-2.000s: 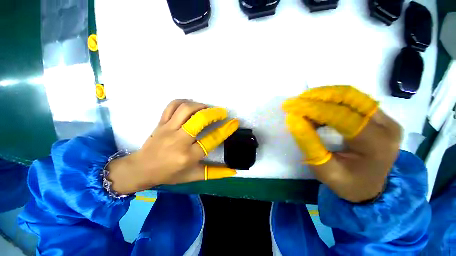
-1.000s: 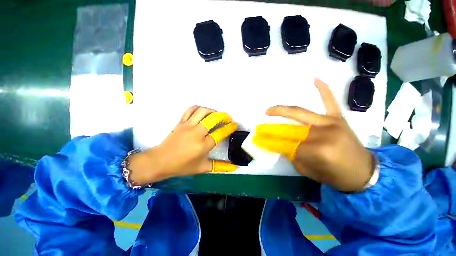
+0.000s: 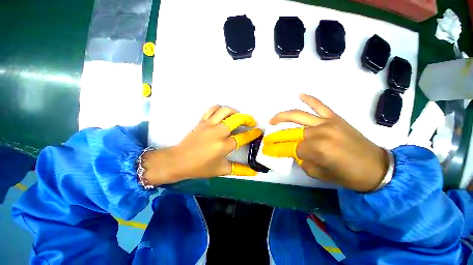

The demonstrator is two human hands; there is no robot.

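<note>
A black smartwatch (image 3: pixel 254 155) lies at the near edge of the white foam mat (image 3: pixel 207 85). My left hand (image 3: pixel 199 150), with yellow finger cots on thumb and two fingers, grips its left side. My right hand (image 3: pixel 332 147), with yellow cots, pinches a white cleaning wipe (image 3: pixel 277 163) against the watch face. The wipe and fingers cover much of the watch. My right thumb is hidden under the hand. Several other black smartwatches (image 3: pixel 289 37) lie face up in an arc across the far and right parts of the mat.
Two yellow finger cots (image 3: pixel 149 49) and a long silvery film strip (image 3: pixel 111 67) lie left of the mat. A translucent white bottle (image 3: pixel 446 80) and white used wipes (image 3: pixel 428 124) are at the right. An orange-red foam tray (image 3: pixel 409 8) shows at the far right edge.
The view has shifted, so the mat sits further right than a second ago. Two seconds ago my right hand was off the watch; now it holds the wipe on it, covering more of its face.
</note>
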